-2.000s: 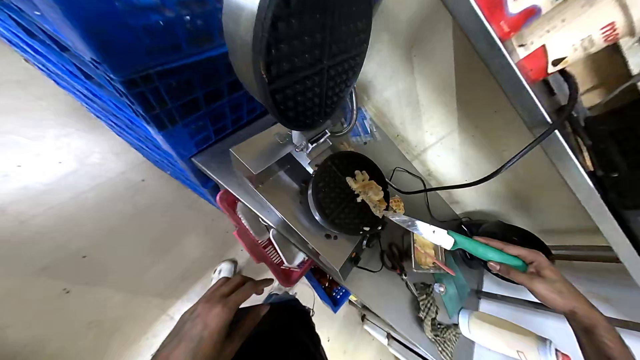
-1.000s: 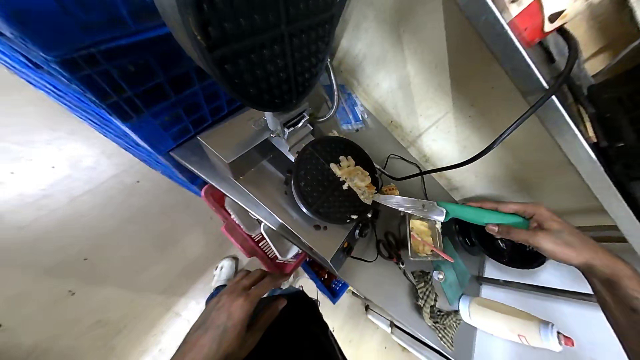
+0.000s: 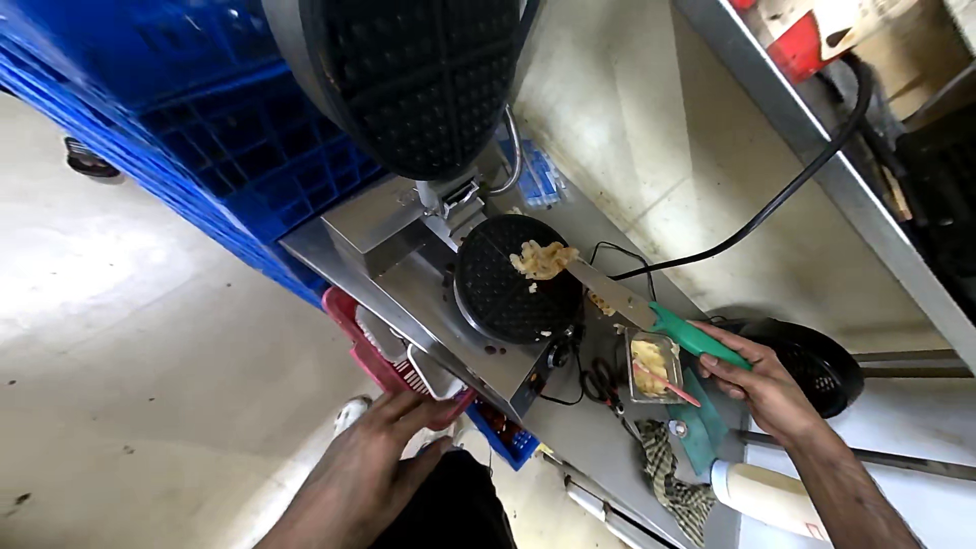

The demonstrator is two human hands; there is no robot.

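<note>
My right hand (image 3: 751, 374) grips the green handle of a metal spatula or knife (image 3: 614, 293). Its blade reaches over the lower plate (image 3: 511, 305) of a round waffle iron, and pale, browned clumps of food (image 3: 543, 261) lie at its tip. Small crumbs dot the dark grid. The upper plate (image 3: 427, 84) stands raised. My left hand (image 3: 381, 457) holds nothing, fingers apart, near a red basket (image 3: 366, 354) below the counter edge. Close to my right hand sits a square container (image 3: 654, 366) of yellow spread with a pink-handled utensil in it.
Blue plastic crates (image 3: 229, 137) stand left of the iron. On the counter are scissors (image 3: 602, 385), a checked cloth (image 3: 667, 480), a bottle (image 3: 770, 496) and a black bowl-like vessel (image 3: 816, 366). A black cable (image 3: 762, 217) hangs before the wall, beside a metal shelf edge (image 3: 823, 137).
The blade and the food clumps have moved toward the upper part of the lower plate, away from its right edge. My right hand still holds the green handle. The view has shifted a little.
</note>
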